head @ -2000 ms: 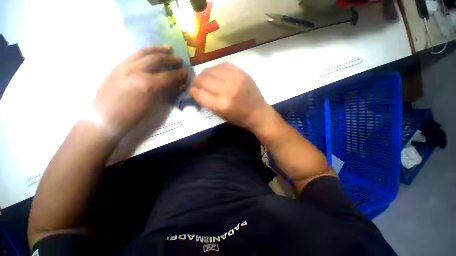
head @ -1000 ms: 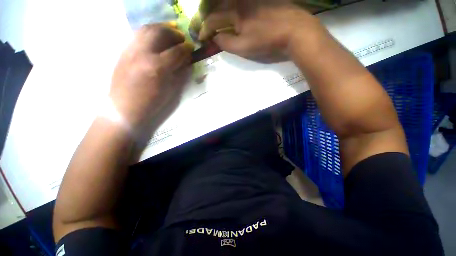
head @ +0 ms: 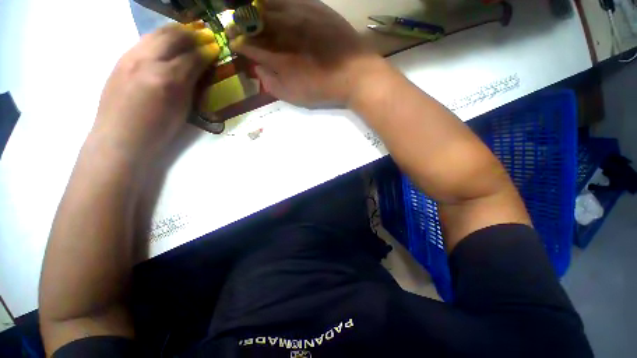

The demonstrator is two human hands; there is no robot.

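The dark sewing machine head (head: 188, 7) is at the top, with the yellow-green lit needle and foot (head: 222, 38) below it and a ridged round knob (head: 247, 19) beside them. My left hand (head: 157, 84) is left of the needle, its fingertips at the foot on a pale blue-grey panel (head: 148, 18), which is mostly hidden by the hand and machine. My right hand (head: 304, 56) is right of the needle, fingers bent in close to the foot; what they hold is hidden. A yellow-lit plate (head: 225, 92) shows between the hands.
A red-brown strip (head: 248, 106) runs beside the plate. Thread snips (head: 412, 29) lie at the upper right. Dark cut pieces (head: 8, 117) are at the left edge. A blue crate (head: 534, 147) stands below the table at right. Ruler marks (head: 489, 92) line the table front.
My hands went from together in front of the machine to either side of the needle. Since one second ago, the view has shifted, bringing the machine head, knob and snips into sight.
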